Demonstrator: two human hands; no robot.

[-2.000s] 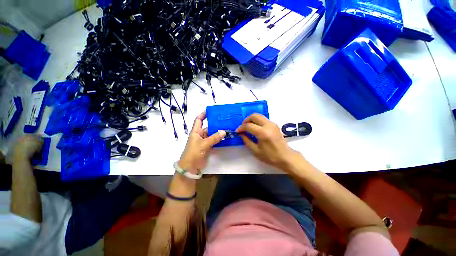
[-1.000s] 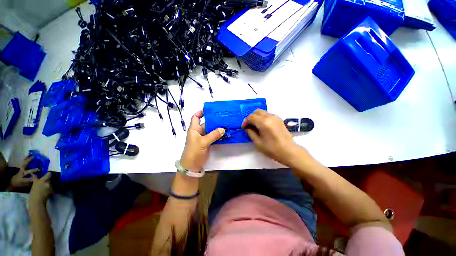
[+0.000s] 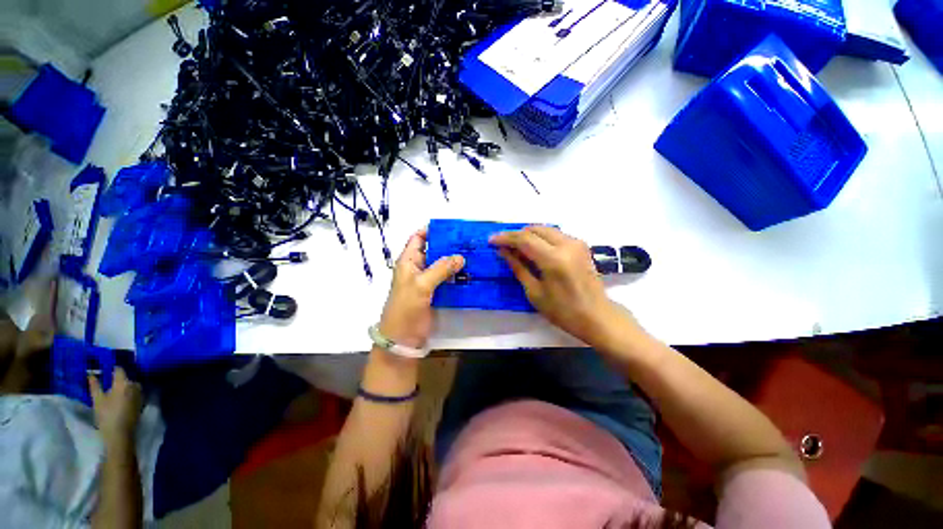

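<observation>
A blue insert tray [image 3: 481, 293] lies flat in front of me at the table's front edge. My left hand [image 3: 412, 294] holds its left side, thumb on top near a small dark cable plug [image 3: 461, 277]. My right hand [image 3: 553, 271] lies over the tray's right part, fingertips bent down onto its upper middle; what they pinch is too small to tell. A coiled black cable bundle [image 3: 620, 259] with a white band sticks out to the right, beside my right hand. Whether it joins the plug is hidden.
A large loose cable pile [image 3: 310, 114] is at centre back. Printed cards [image 3: 564, 78] are stacked behind the tray. Nested empty trays [image 3: 760, 139] stand right, a larger tray stack [image 3: 770, 31] behind. Filled trays [image 3: 186, 325] overlap at left. Another person's hand [image 3: 119, 408] holds blue packaging at far left.
My right hand's fingertips have shifted from the tray's lower slot area to its upper middle. My left hand keeps its hold. The other person's hands and blue packaging at far left have moved.
</observation>
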